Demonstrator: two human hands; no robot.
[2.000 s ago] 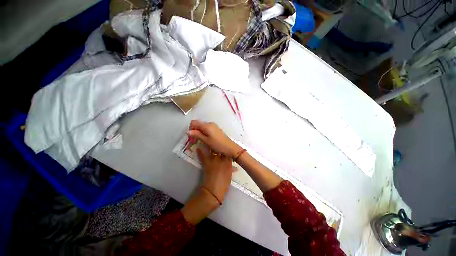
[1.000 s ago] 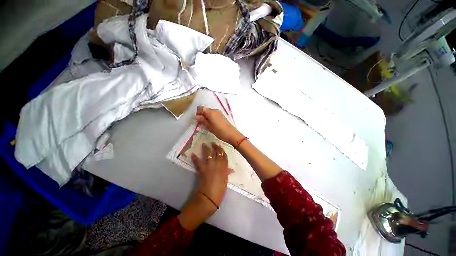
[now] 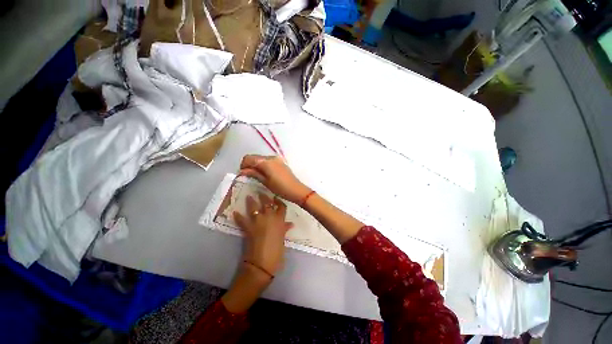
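Observation:
A cream cardboard template [image 3: 310, 232] with brown end patches lies on a white fabric strip [image 3: 213, 208], whose margin shows around it. My left hand [image 3: 263, 225] lies flat on the template near its left end, fingers spread. My right hand [image 3: 268, 176] is at the strip's upper left corner, fingertips pinched together. The thin red marking pen seen in it earlier is hidden by the fingers now. My right forearm crosses over the template. Two thin red sticks [image 3: 272, 142] lie on the table above my right hand.
A crumpled white cloth heap [image 3: 144, 131] lies at left, with brown and plaid garment parts [image 3: 235, 33] behind it. White marked strips [image 3: 389, 121] lie along the table's far side. A silver iron [image 3: 527, 254] stands at right on a stained white cloth [image 3: 513, 306]. A blue bin [image 3: 144, 295] is below left.
The view has shifted, so the table sits further left. My right hand has moved from the strip's left end edge to its upper corner. My left hand stays flat on the template.

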